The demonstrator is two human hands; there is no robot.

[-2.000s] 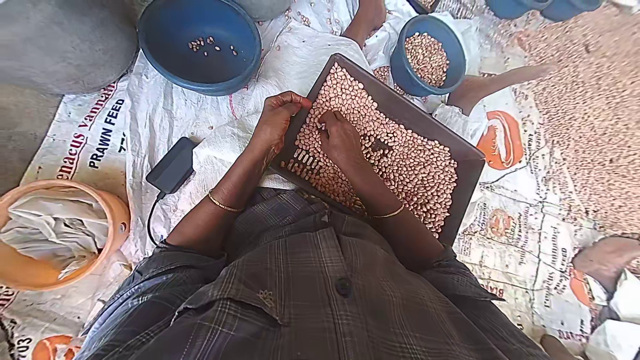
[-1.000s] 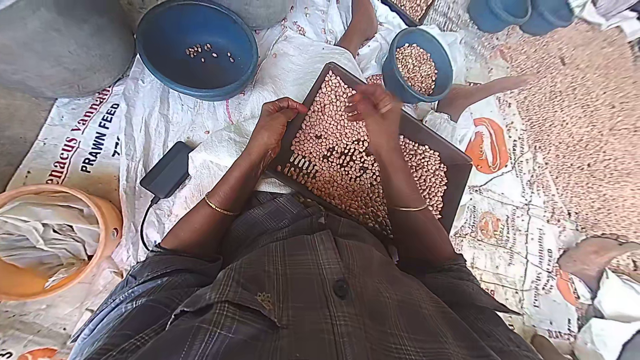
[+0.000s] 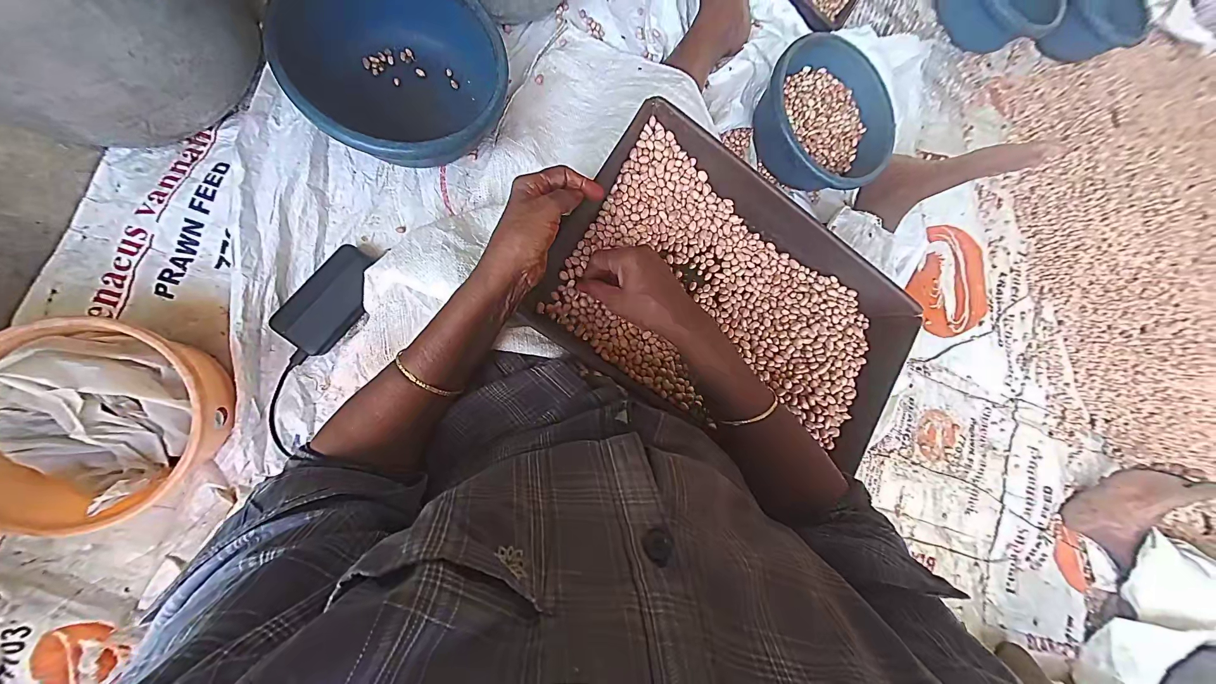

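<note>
A dark rectangular tray (image 3: 807,249) lies tilted across my lap, and a layer of pinkish shelled nuts or beans (image 3: 779,313), probably peanut kernels, covers most of its floor. My left hand (image 3: 543,214) grips the tray's left rim, thumb and fingers closed on it. Inside the tray, over the left part of the kernels, is my right hand (image 3: 632,285), its fingers bent down and its fingertips near the kernels. Whether it pinches a kernel cannot be seen. Just right of it a dark patch shows between the kernels.
A wide blue basin (image 3: 427,95) with several kernels stands at upper left. A blue bucket (image 3: 826,114) of kernels is beyond the tray. An orange tub (image 3: 204,399) holds cloth or sacking. A black device (image 3: 323,299) with a cable lies by my left arm. Bare feet and spread kernels are at right.
My right hand was at the tray's left part, moved up toward its far side, and is now back low over the left part. My left hand has stayed on the rim.
</note>
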